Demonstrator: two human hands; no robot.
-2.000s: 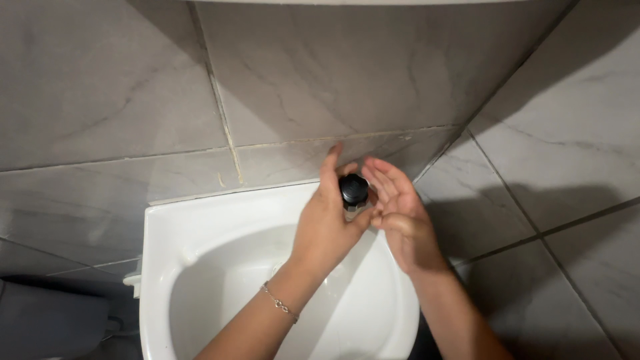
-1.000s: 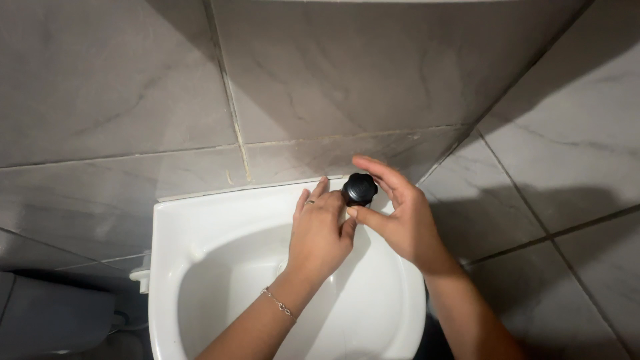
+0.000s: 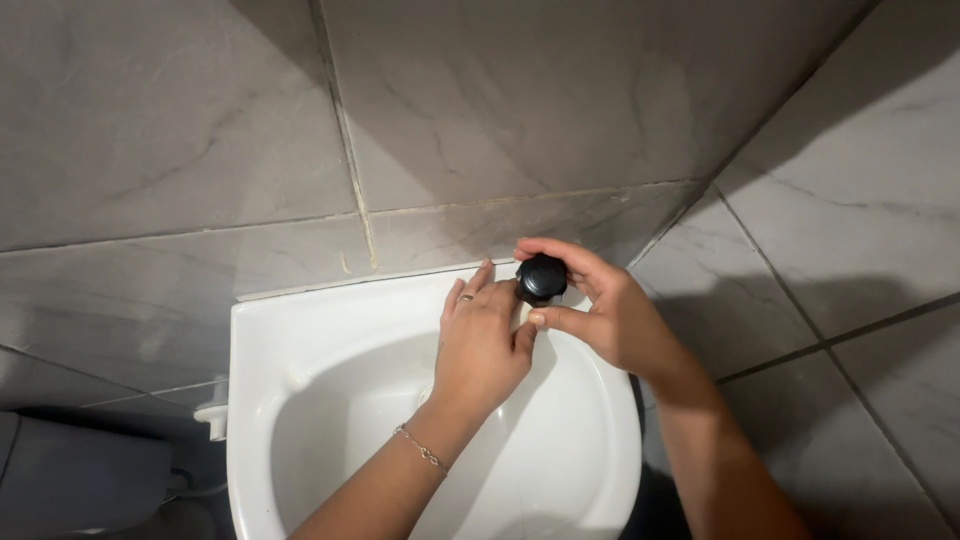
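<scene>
A black fluted knob (image 3: pixel 541 279), seen from above, stands at the back right rim of a white ceramic washbasin (image 3: pixel 270 322). My right hand (image 3: pixel 600 304) curves around its right side, index finger behind it and thumb in front; how firmly it grips is hard to tell. My left hand (image 3: pixel 487 330) lies just left of the knob, its fingers toward the back rim and its fingertips near the knob's base. A ring is on one finger and a chain bracelet (image 3: pixel 421 450) is on the wrist. What the left fingers touch beneath the knob is hidden.
Grey marbled wall tiles (image 3: pixel 525 97) rise behind the basin, with floor or side-wall tiles (image 3: pixel 832 225) at the right. A white plastic fitting (image 3: pixel 213 420) sticks out at the basin's left edge. A grey box-like object (image 3: pixel 82 472) sits at the lower left.
My left hand has turned from beside the black knob to lie palm down at its left. My right hand, cupped near the knob two seconds ago, now curves around it with thumb and index finger.
</scene>
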